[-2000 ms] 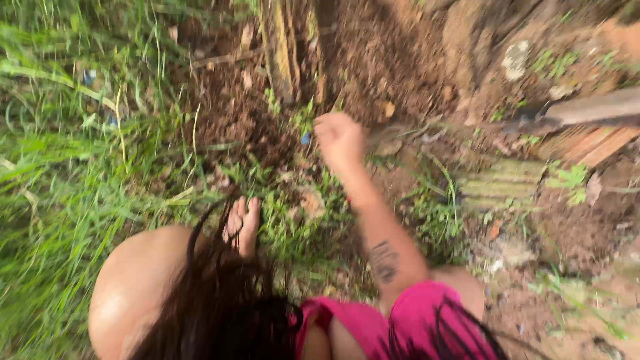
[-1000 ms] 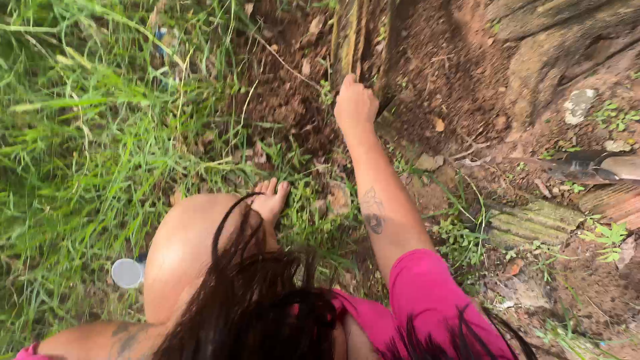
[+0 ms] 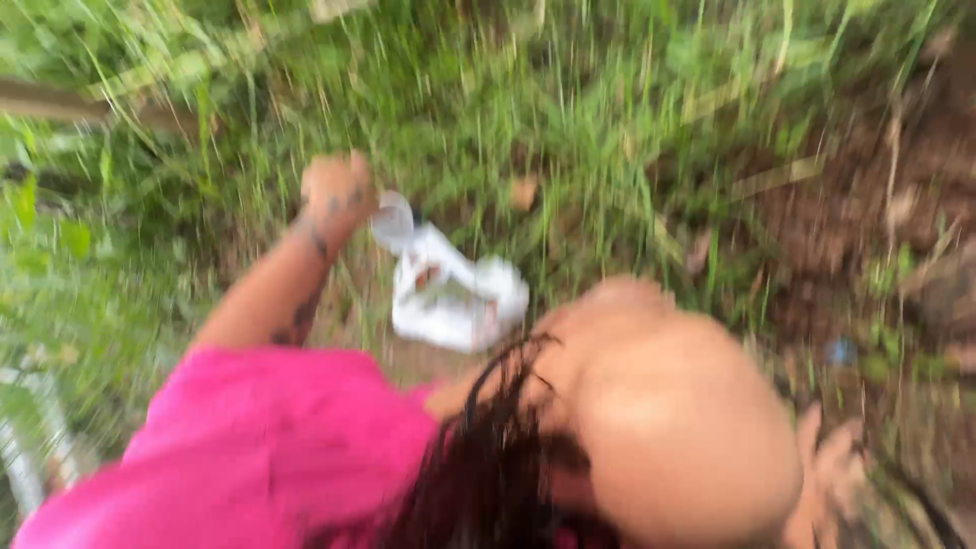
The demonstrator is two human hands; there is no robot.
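Blur softens the whole head view. My left hand (image 3: 337, 189), at the end of a tattooed arm, is over the grass left of centre with its fingers curled. A whitish round cup or lid (image 3: 393, 221) lies right beside it, against its side; whether the fingers hold it cannot be told. Just below and to the right, a white plastic bag (image 3: 496, 293) lies on the ground with its mouth open and something brownish showing in it. My right hand is not in view.
My bent bare knee (image 3: 686, 419) and bare toes (image 3: 831, 457) are at the lower right. Bare brown soil (image 3: 831, 259) with a small blue scrap (image 3: 841, 351) lies at the right. A wooden pole (image 3: 69, 103) crosses the upper left grass.
The view has swung far to the left. My right hand, over the soil by the wood earlier, is out of view. My left hand and the white bag have come into view.
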